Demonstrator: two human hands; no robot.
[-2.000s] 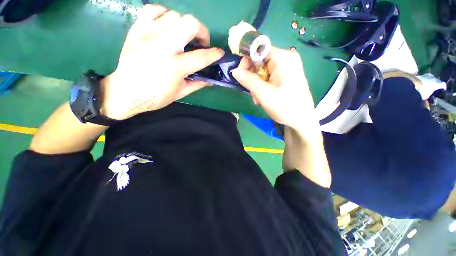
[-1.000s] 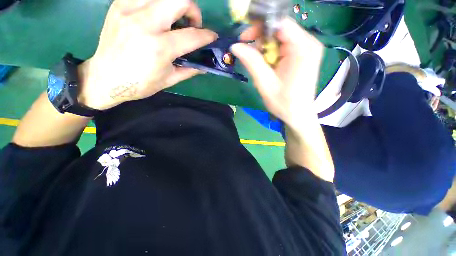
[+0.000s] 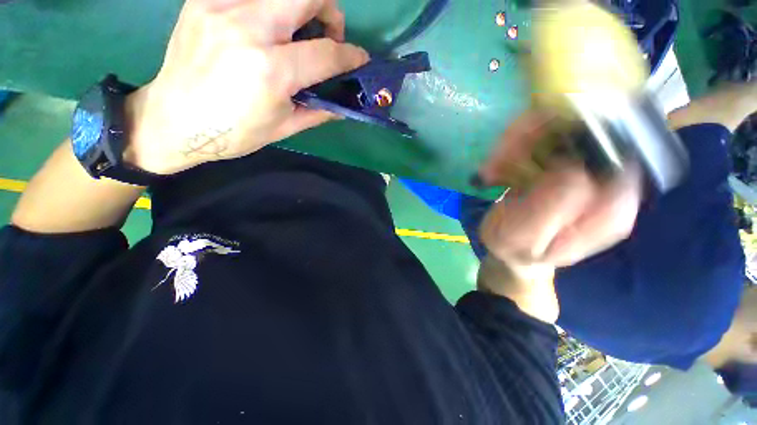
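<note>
My left hand (image 3: 249,79) holds a dark moulded housing (image 3: 358,98) on the green bench, fingers over its left part. A copper-coloured cap (image 3: 383,98) shows in the housing's recess. My right hand (image 3: 573,203), blurred, is closed around a soft-face mallet (image 3: 591,62), raised to the right of the housing and apart from it. The mallet's pale yellow face points up and its silver head is smeared by motion. Its handle is mostly hidden by my fingers.
Loose copper-coloured caps (image 3: 495,64) lie on the bench (image 3: 91,50) right of the housing. A dark curved band (image 3: 422,26) is at the top. Dark parts (image 3: 661,23) lie at upper right. A person in dark blue (image 3: 664,266) is close on the right.
The mallet and my right hand have moved right, away from the housing. The copper-coloured cap in the recess is now fully exposed. My left hand keeps its hold.
</note>
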